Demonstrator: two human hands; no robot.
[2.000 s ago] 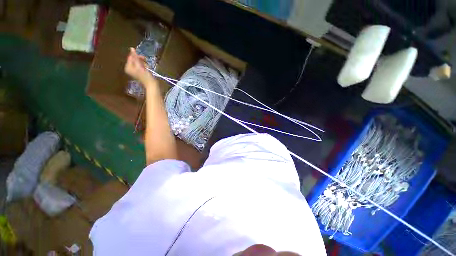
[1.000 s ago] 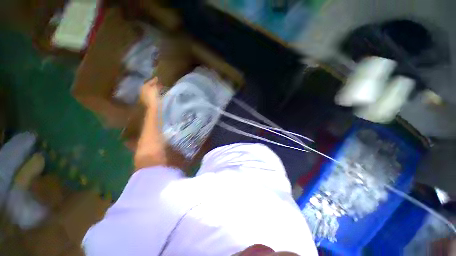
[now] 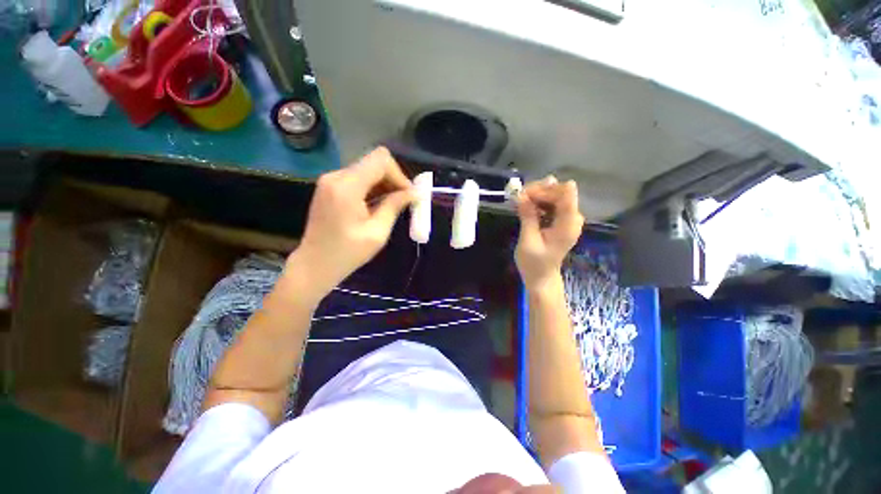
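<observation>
My left hand (image 3: 353, 217) pinches a thin white cable (image 3: 444, 190) just left of the two white winding posts (image 3: 466, 214). My right hand (image 3: 549, 224) holds the same cable at its white connector end (image 3: 513, 188), just right of the posts. The short stretch between my hands runs level across the upper part of the posts. The rest of the cable hangs in long loops below my left hand, over the dark area in front of my lap.
The pale grey machine (image 3: 580, 106) stands ahead. A blue crate of white coils (image 3: 639, 386) is at right, a second blue crate (image 3: 710, 371) farther right. A cardboard box (image 3: 145, 357) with a cable bundle (image 3: 217, 328) is at left. A red tape holder (image 3: 145, 72) sits on the green bench.
The view has swung to face the machine. My left hand has moved from over the cardboard box to the posts. My right hand now shows, and the cable lies across the posts.
</observation>
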